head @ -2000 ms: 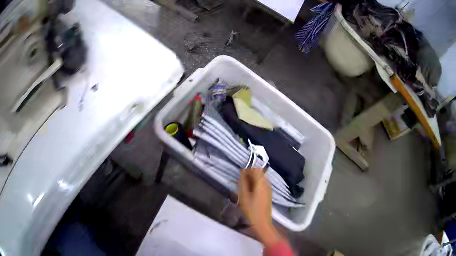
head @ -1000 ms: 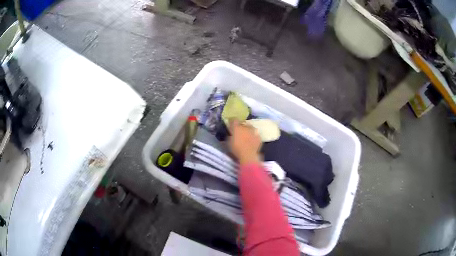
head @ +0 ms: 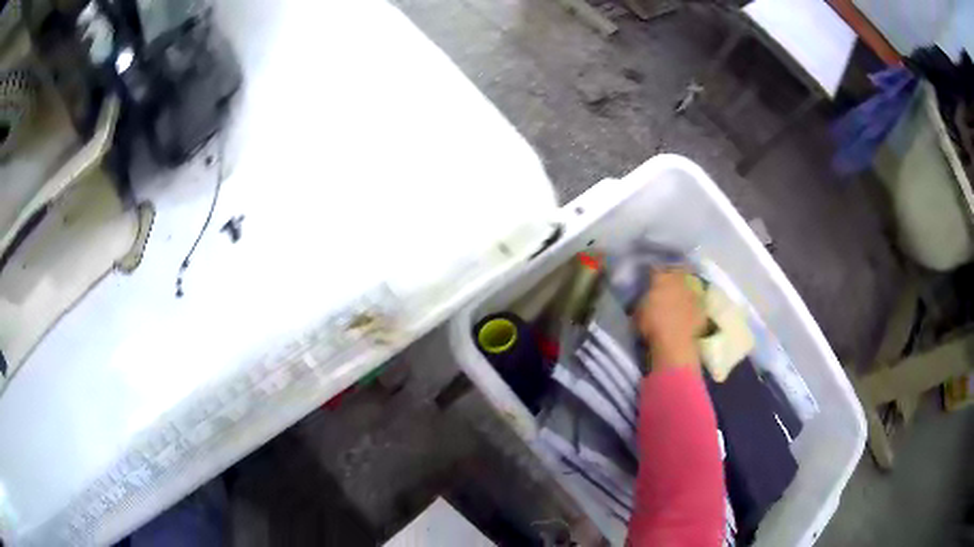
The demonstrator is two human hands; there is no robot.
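Note:
My right hand, in a red sleeve, reaches into the white plastic tub. It is blurred, and its fingers are at a grey-purple bundle near the tub's far end; whether they grip it is hidden. Yellow-green fabric scraps lie just right of the hand. Grey-white striped pieces lie left of the forearm, and folded dark navy fabric lies right of it. A dark thread cone with a yellow-green end stands at the tub's left side. My left hand is out of the picture.
The white sewing machine table fills the left, its corner close to the tub. The sewing machine is cut off at the left edge. A pale trough, wooden supports and a white-topped table are at the right.
My right hand has moved from the yellow-green scraps to the grey-purple bundle. The view has shifted, so the tub sits further right and more of the machine table shows.

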